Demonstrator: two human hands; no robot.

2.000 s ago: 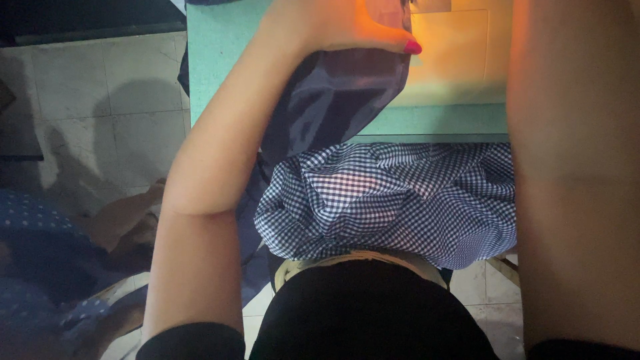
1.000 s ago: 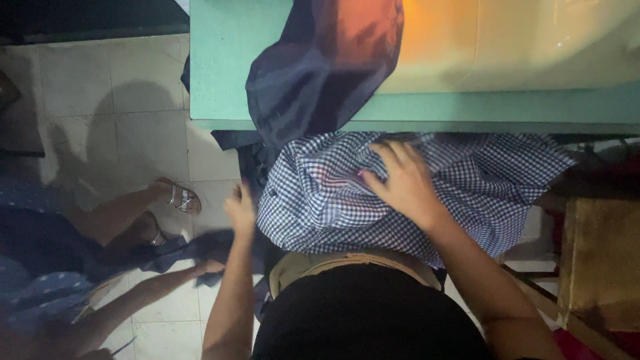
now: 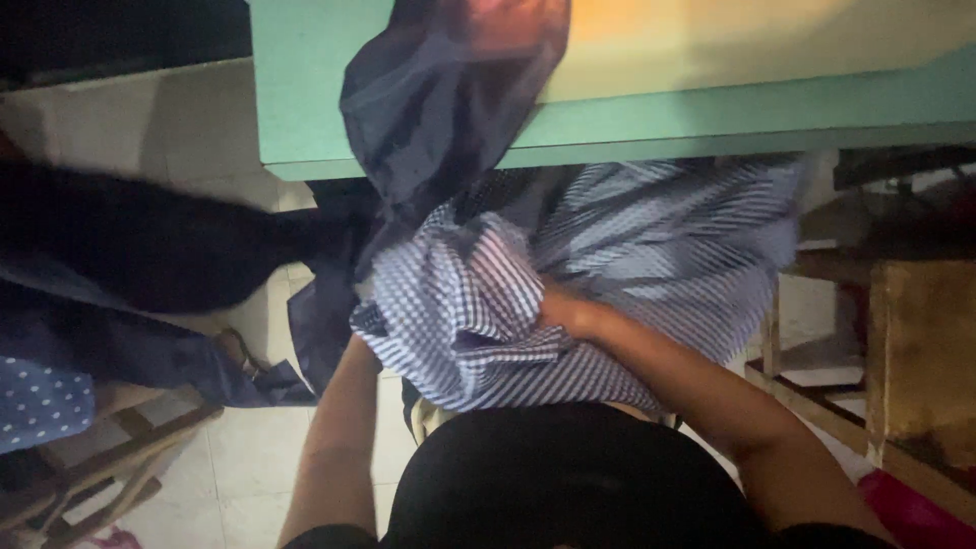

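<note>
A blue-and-white checked cloth (image 3: 488,335) lies bunched over my lap, its wider part spread to the right under the table edge. My left hand (image 3: 366,324) is mostly hidden at the cloth's left side, so its grip cannot be made out. My right hand (image 3: 560,309) is at the bunched folds, fingers covered by the fabric. Dark navy fabric (image 3: 450,99) hangs over the table's front edge just above the checked cloth, and more of it drapes down on the left.
The green table (image 3: 686,118) runs across the top. At right stands a wooden stool or bench (image 3: 923,358); at left is another wooden seat (image 3: 130,450). Beside it, a person in dotted blue clothing (image 3: 42,400) is partly in view, with dark fabric stretching across near them.
My left hand has come down from the table to the checked cloth's left side. My right hand, seen on top of the cloth a second ago, is now among its folds. The cloth has bunched up.
</note>
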